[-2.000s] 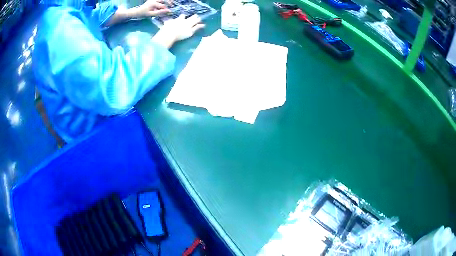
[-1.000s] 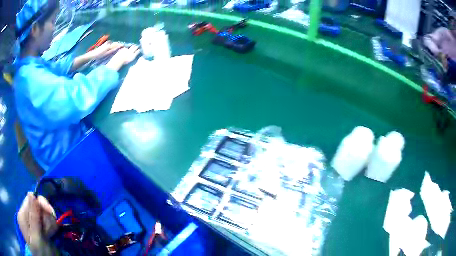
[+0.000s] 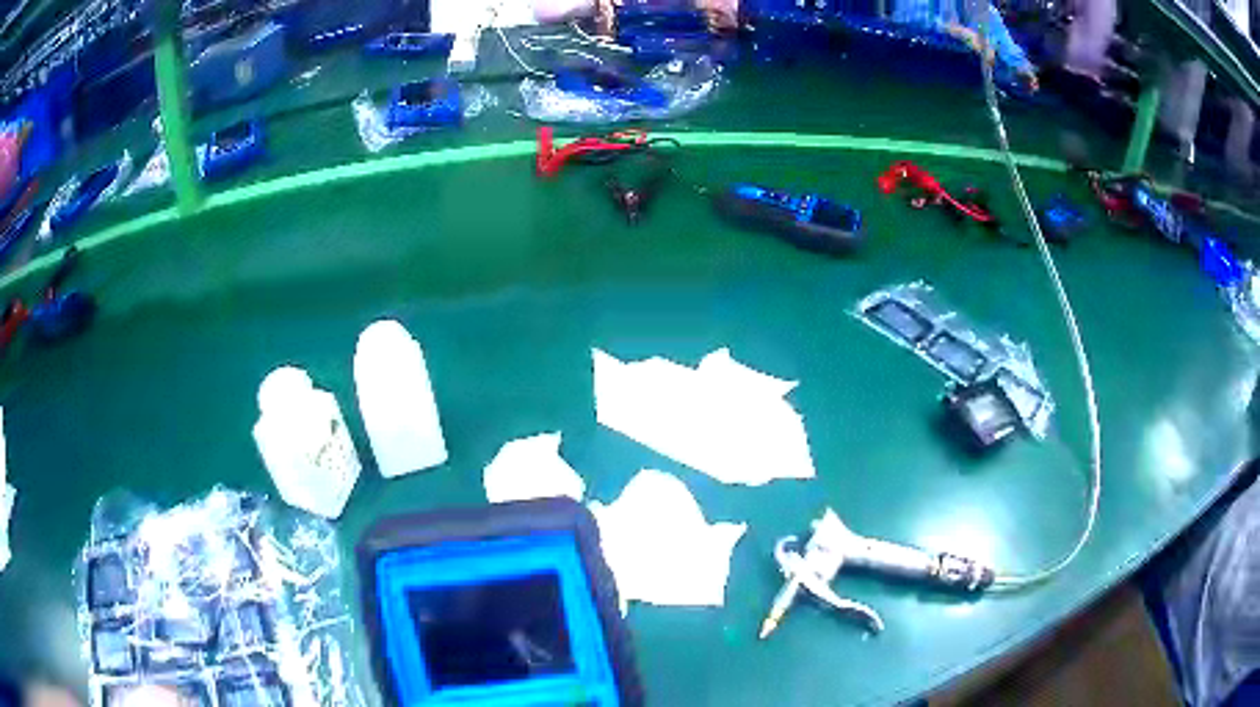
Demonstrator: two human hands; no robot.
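A handheld tester point(image 3: 491, 622) with a black body, bright blue face and dark screen stands out large at the bottom centre, its lower end cut off by the picture's edge. No hand shows on its visible part. A small blurred skin-coloured patch, likely my left hand point(image 3: 155, 696), is cut off at the bottom left by the sheet of black-framed panels point(image 3: 111, 622); its grip cannot be told. My right hand is out of the picture. White wipes point(image 3: 712, 414) lie beyond and right of the tester.
Two white bottles point(image 3: 401, 408) stand behind the panels. A silver air blow gun point(image 3: 884, 555) lies at right, its pale hose point(image 3: 1092, 428) curving up. A panel strip point(image 3: 953, 352) with a small black block lies beyond it. Testers and leads lie near the green rail point(image 3: 774, 140).
The view has swung right. The blue bin and the neighbouring worker have left the picture. The tester now shows close up; the hand seen at the bin a second ago is no longer there.
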